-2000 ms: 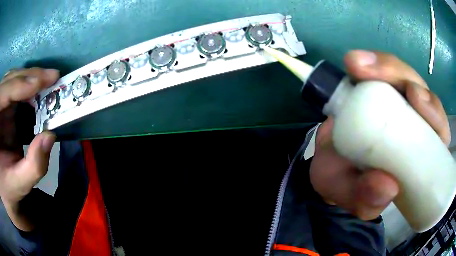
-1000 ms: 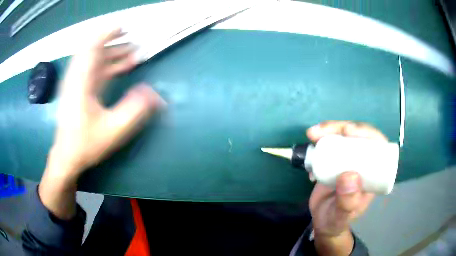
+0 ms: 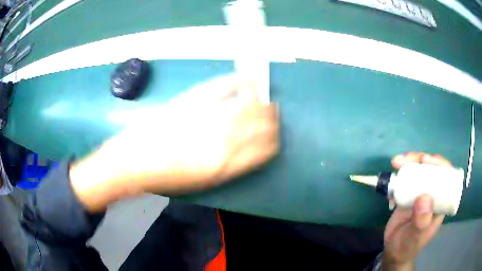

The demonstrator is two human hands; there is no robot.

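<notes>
My left hand [image 3: 211, 137] is blurred by motion at the middle of the green bench. It is closed around the near end of a white component strip [image 3: 251, 58], which points away from me across the white belt line. The strip is too blurred to show its parts. My right hand [image 3: 415, 222] holds the white glue bottle [image 3: 430, 188] at the lower right, lying sideways. Its pale yellow nozzle points left, above the bench and touching nothing visible.
A black lump [image 3: 129, 79] lies left of the strip. A second component strip [image 3: 394, 10] lies at the top right beyond the white line. A thin white stick [image 3: 471, 145] lies at the far right. A blue stool [image 3: 37, 169] stands below the bench's left side.
The strip with round parts has left both hands' front area. My left hand moved up the bench and now grips a white strip. My right hand drew back lower right, still holding the bottle.
</notes>
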